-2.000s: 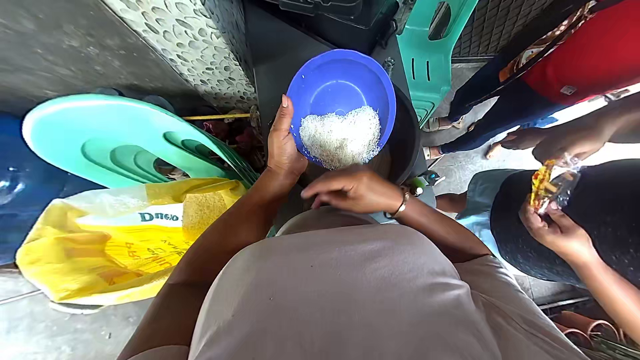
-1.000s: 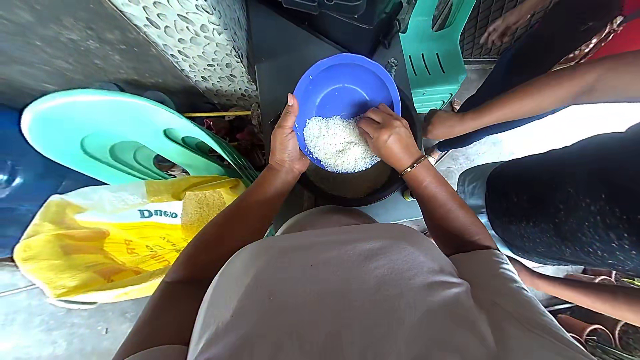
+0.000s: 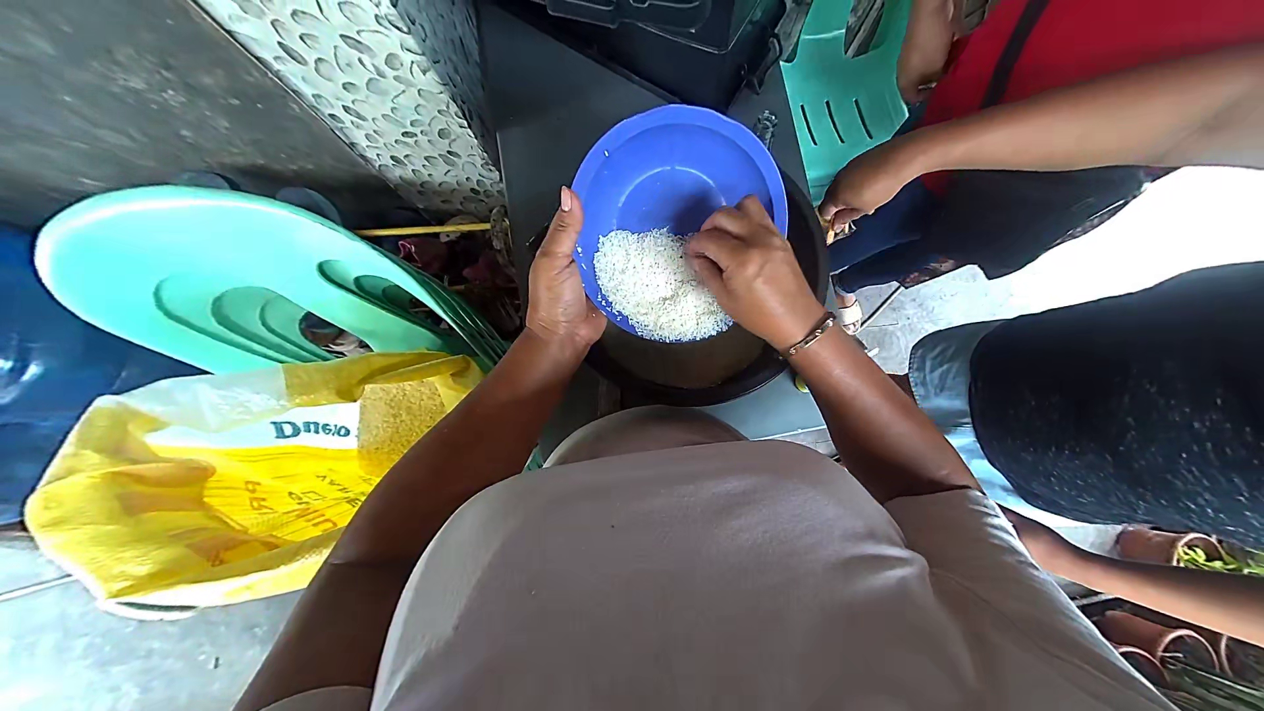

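A blue plastic bowl [image 3: 671, 168], tilted toward me, has white rice grains [image 3: 652, 286] gathered in its near part. My left hand [image 3: 565, 276] grips its left rim, thumb up along the side. At the right edge of the rice is my right hand [image 3: 750, 267], fingers curled and bunched at the grains; whether any are pinched between the fingertips is hidden. Under the bowl sits a wide dark basin [image 3: 691, 390] with murky, brownish contents.
Left are stacked green plastic chairs [image 3: 178, 257] and a yellow printed sack [image 3: 128, 494]. A black case [image 3: 642, 25] lies beyond the bowl, beside another green chair [image 3: 839, 109]. Two people stand close on the right; one's hand [image 3: 869, 188] is near the basin. Clay pots [image 3: 1165, 543] stand lower right.
My right hand has moved from below the bowl onto the rice inside it. My left hand has kept its hold on the rim. A neighbour's arm now reaches in from the upper right.
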